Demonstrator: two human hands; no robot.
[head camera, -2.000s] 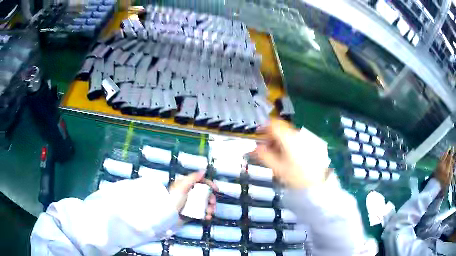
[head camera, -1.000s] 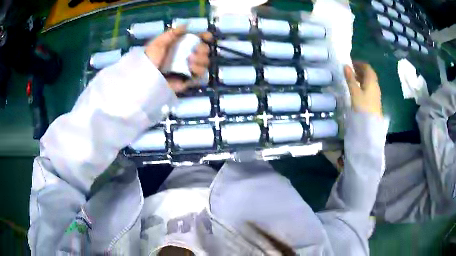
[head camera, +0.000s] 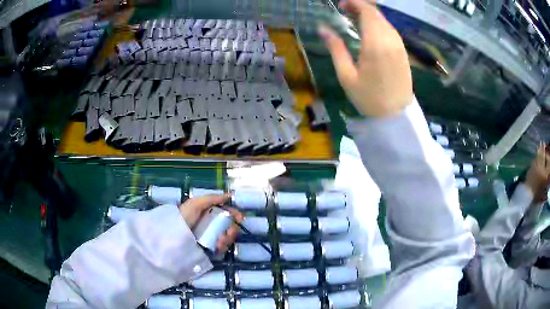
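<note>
My left hand holds one pale blue-white housing above the tray. A slim black tool sticks out from beside that hand to the lower right. The black-edged tray lies in front of me with rows of pale housings in its pockets. My right hand is raised at the upper right, beyond the tray, with fingers spread. Nothing is seen in it, and it is slightly blurred.
Many grey parts lie in rows on a yellow-orange board beyond the tray. White cloth or paper lies right of the tray. A black tool is at left. Another person's hand and a second tray are at right.
My right hand has moved from the tray's right side to far forward and up. My left hand still holds the housing. The view has tilted up since one second ago, showing the grey parts again.
</note>
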